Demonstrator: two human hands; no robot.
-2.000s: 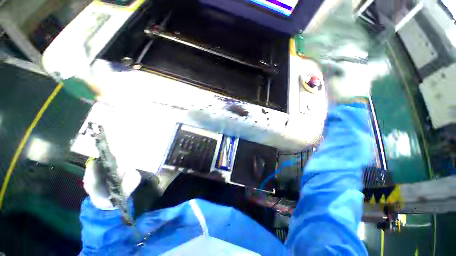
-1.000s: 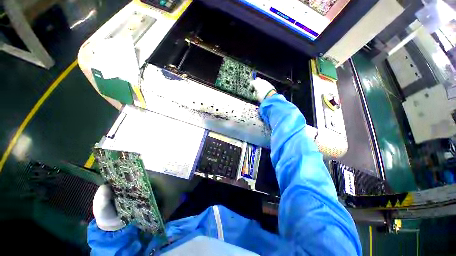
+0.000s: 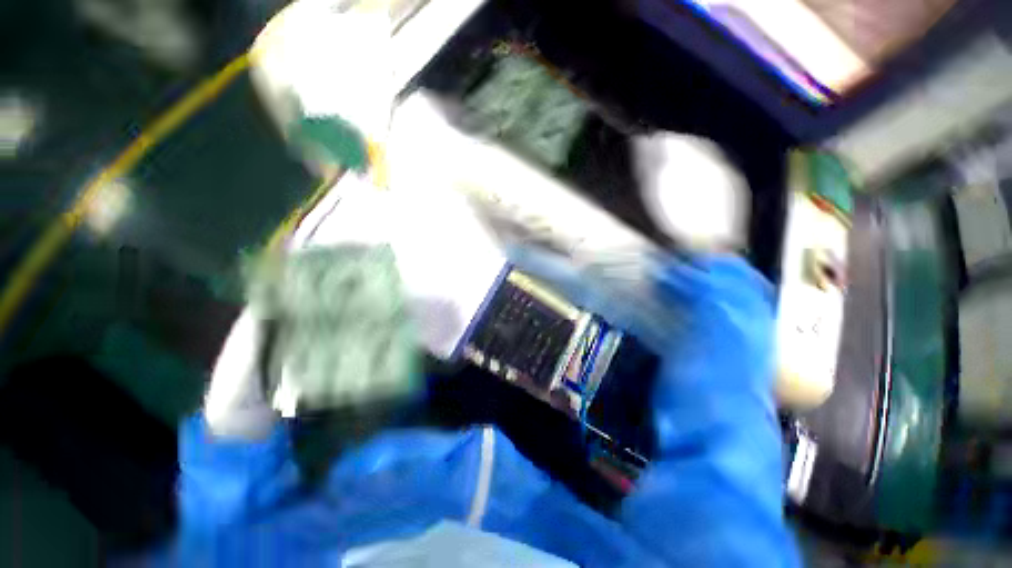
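Observation:
The frame is blurred. My left hand [image 3: 242, 372], in a white glove, holds a green circuit board [image 3: 342, 327] by its left edge at the lower left, its broad face in view. A second circuit board [image 3: 527, 109] lies in the dark opening of the inspection machine, near its left end. My right hand [image 3: 697, 194], also in a white glove, is over the opening, to the right of that board and apart from it. Its fingers are too blurred to make out.
Below the machine's cream front edge [image 3: 555, 200] are a white record sheet [image 3: 444, 266], a black keyboard [image 3: 524, 333] and a pen tray [image 3: 588, 357]. A monitor [image 3: 777, 50] stands at the upper right. A dark conveyor [image 3: 860, 366] runs along the right.
The view has turned. The board in the opening now lies farther left, and my right hand is off it. The board in my left hand has turned more face-on and is higher.

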